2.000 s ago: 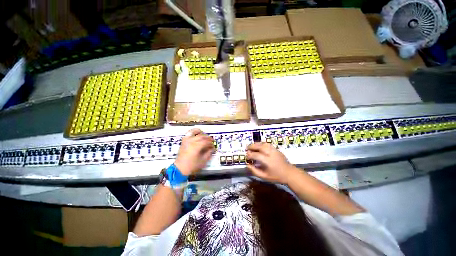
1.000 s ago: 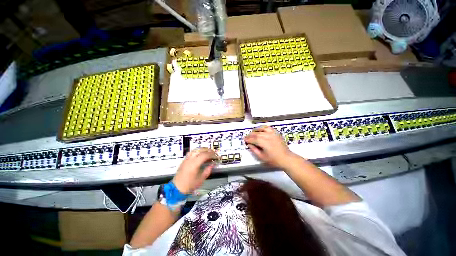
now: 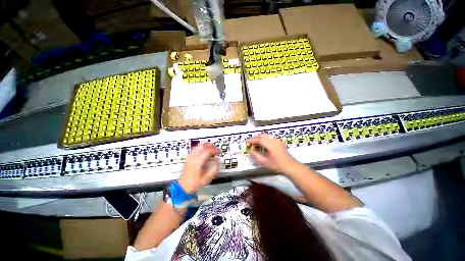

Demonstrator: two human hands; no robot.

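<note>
My left hand (image 3: 200, 164) is over the left end of the PCB panel (image 3: 234, 145) in front of me, fingers bent and slightly blurred; whether it holds something I cannot tell. My right hand (image 3: 271, 153) is at the right part of the same panel, with yellow transformers (image 3: 252, 147) at its fingertips; I cannot tell if it grips one. One transformer (image 3: 224, 148) stands on the panel between my hands. A short row of loose transformers (image 3: 231, 163) lies at the line's near edge beside my left hand.
The left tray (image 3: 113, 106) is full of transformers. The middle tray (image 3: 205, 116) lies under the hanging dispenser (image 3: 216, 71). The right-hand tray (image 3: 290, 96) is partly filled. More panels (image 3: 368, 127) extend both ways. A phone (image 3: 122, 204) with a cable lies near left; a fan (image 3: 409, 19) stands back right.
The near-edge row of loose transformers has become shorter. My left hand has moved from the row up over the panel. The view has shifted slightly.
</note>
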